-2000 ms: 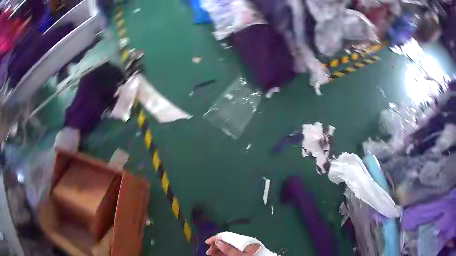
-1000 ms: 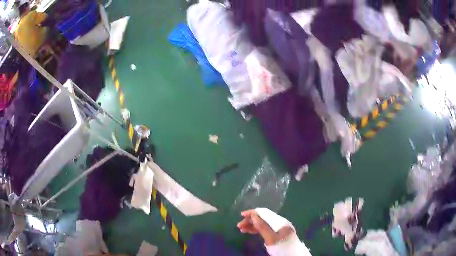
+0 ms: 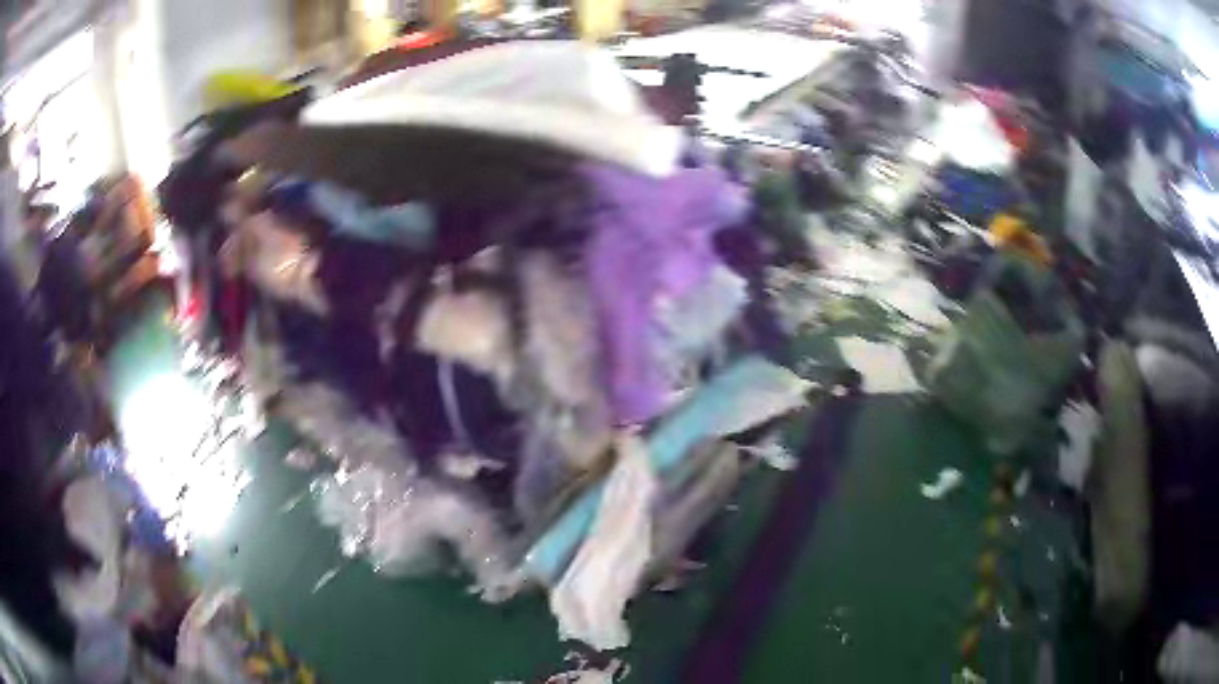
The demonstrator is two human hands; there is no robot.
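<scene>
Neither of my hands is in the picture. The view is blurred. Nearest in front of me is a large heap of fabric offcuts (image 3: 495, 334) in dark purple, lilac and grey, with a bright purple piece (image 3: 648, 281) hanging down its right side. A large pale flat sheet or board (image 3: 495, 87) lies on top of the heap. A light blue strip (image 3: 588, 515) and a white cloth (image 3: 608, 548) stick out at its lower front, over the floor.
The green floor (image 3: 802, 561) runs along the right of the heap, with black-yellow tape (image 3: 987, 575). A greenish sack (image 3: 1009, 354) stands at the right, beside a long tan roll (image 3: 1120, 481). A white-topped table (image 3: 749, 80) is farther back.
The view has swung away from the floor with the white bag and clear film to the fabric heap and the room behind it. The hand with the white covering has left the picture.
</scene>
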